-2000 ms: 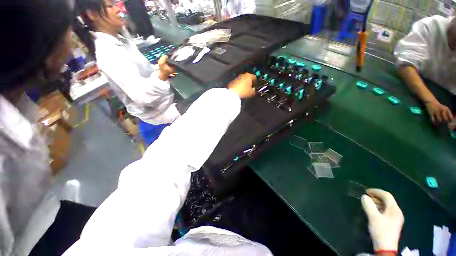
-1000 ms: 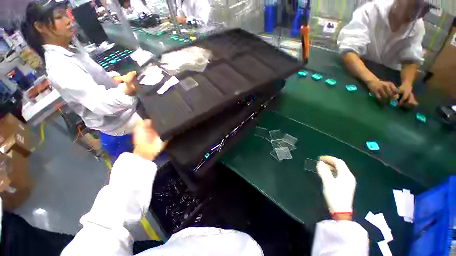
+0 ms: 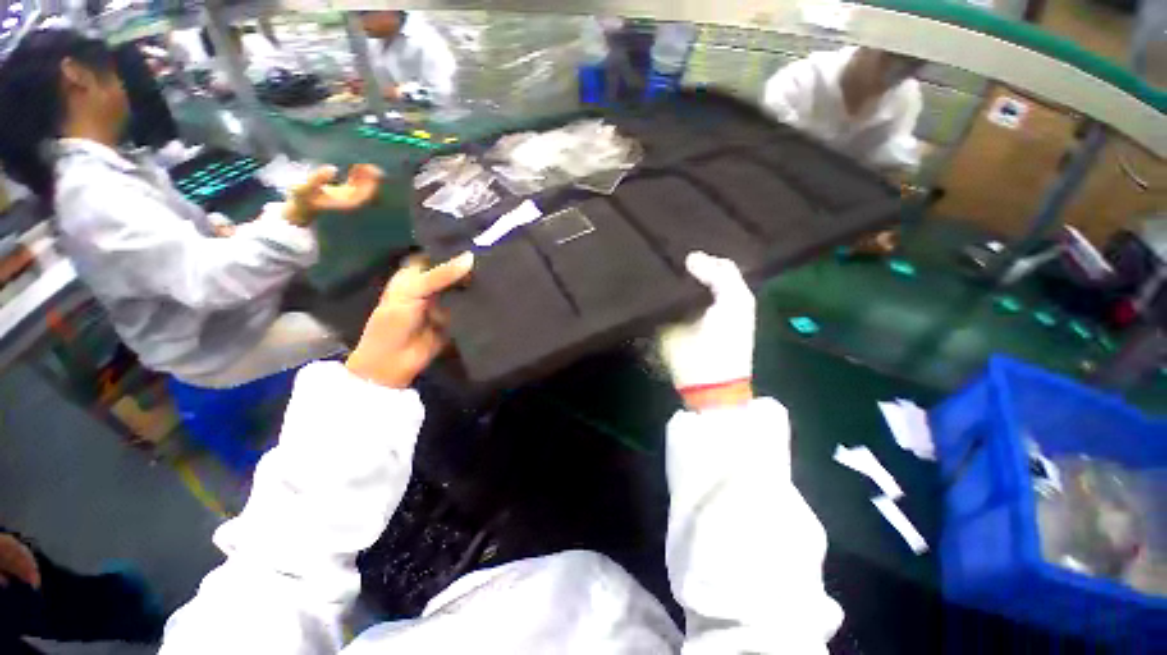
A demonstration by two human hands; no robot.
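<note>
The black foam tray (image 3: 614, 262) is held up, tilted, in front of me. A pile of clear plates (image 3: 563, 156), a white paper strip (image 3: 509, 224) and a single clear plate (image 3: 568, 227) lie on it. My bare left hand (image 3: 412, 314) grips its near left corner, thumb on top. My white-gloved right hand (image 3: 717, 323) grips its near edge further right, thumb on top. The fingers of both hands are partly hidden under the tray. The tray hides what lies beneath it.
A blue bin (image 3: 979, 493) with clear bags stands at the right, white paper strips (image 3: 883, 476) beside it. Teal parts (image 3: 804, 325) lie on the green bench (image 3: 838, 371). Loose clips (image 3: 429, 518) are in the dark bin below. A person stands at left, hand (image 3: 343, 189) near the tray; another sits beyond.
My right hand has left the bench and taken the tray's near edge. My left hand has gone from the clipped parts to the tray's corner. The other person's hand has come off the tray.
</note>
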